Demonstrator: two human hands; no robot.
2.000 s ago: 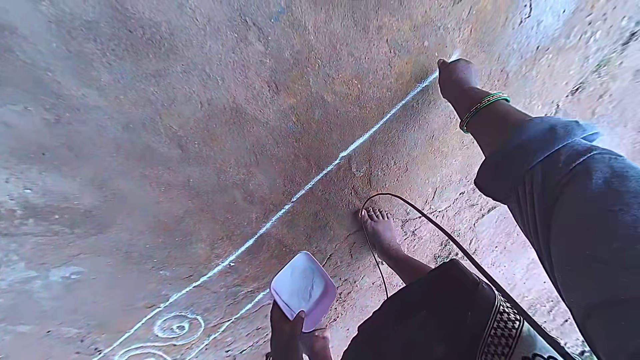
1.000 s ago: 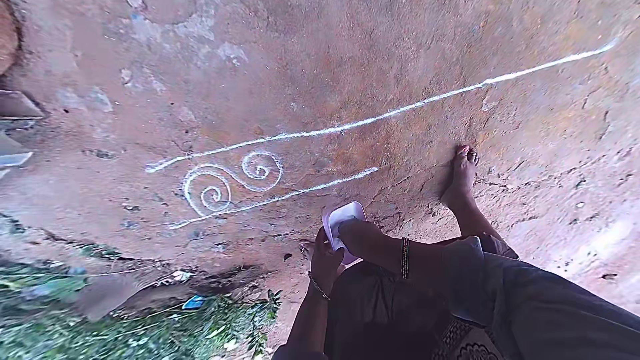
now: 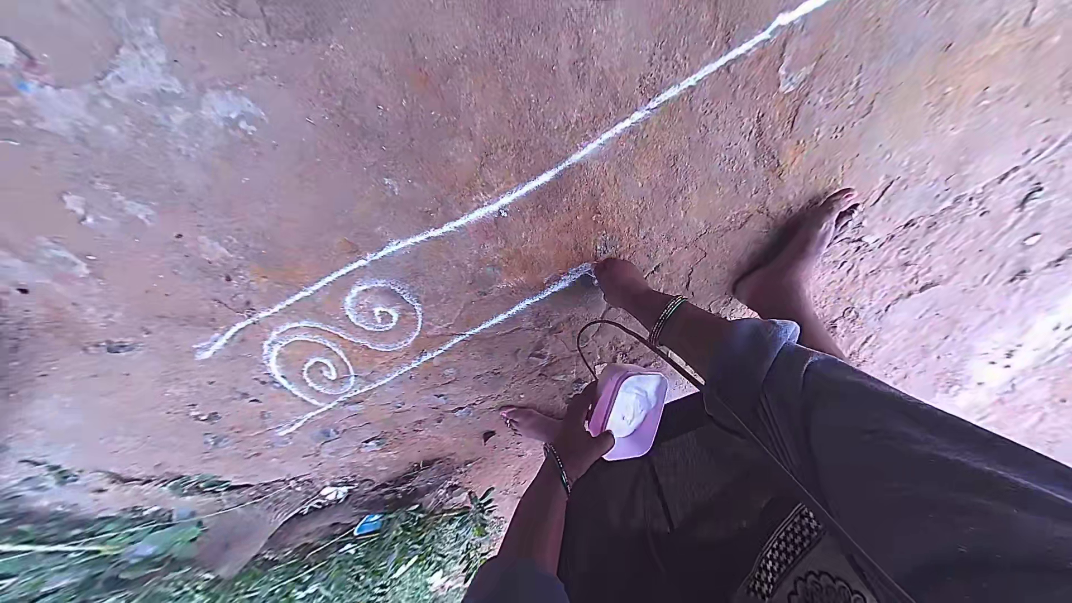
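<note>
My left hand [image 3: 584,435] holds a pink plastic container [image 3: 634,414] with white powder [image 3: 638,404] inside, low in front of my body. My right hand [image 3: 618,280] is down at the ground with its fingers pinched together, at the right end of the shorter white powder line [image 3: 469,333]. Any powder between those fingers is hidden. A longer white line [image 3: 544,177] runs roughly alongside, farther from me. Between the two lines, toward the left, lies an S-shaped powder figure with spiral ends [image 3: 383,316].
The ground [image 3: 469,126] is reddish, rough and cracked. My bare feet stand at the right [image 3: 791,276] and beside my left hand [image 3: 532,423]. A dark cord [image 3: 624,325] loops near my right wrist. Green plants [image 3: 352,561] and a small blue scrap [image 3: 368,524] lie at the lower left.
My right hand was at the far end of the longer line, then in the container, and is now at the ground by the shorter line. My left hand has kept hold of the container.
</note>
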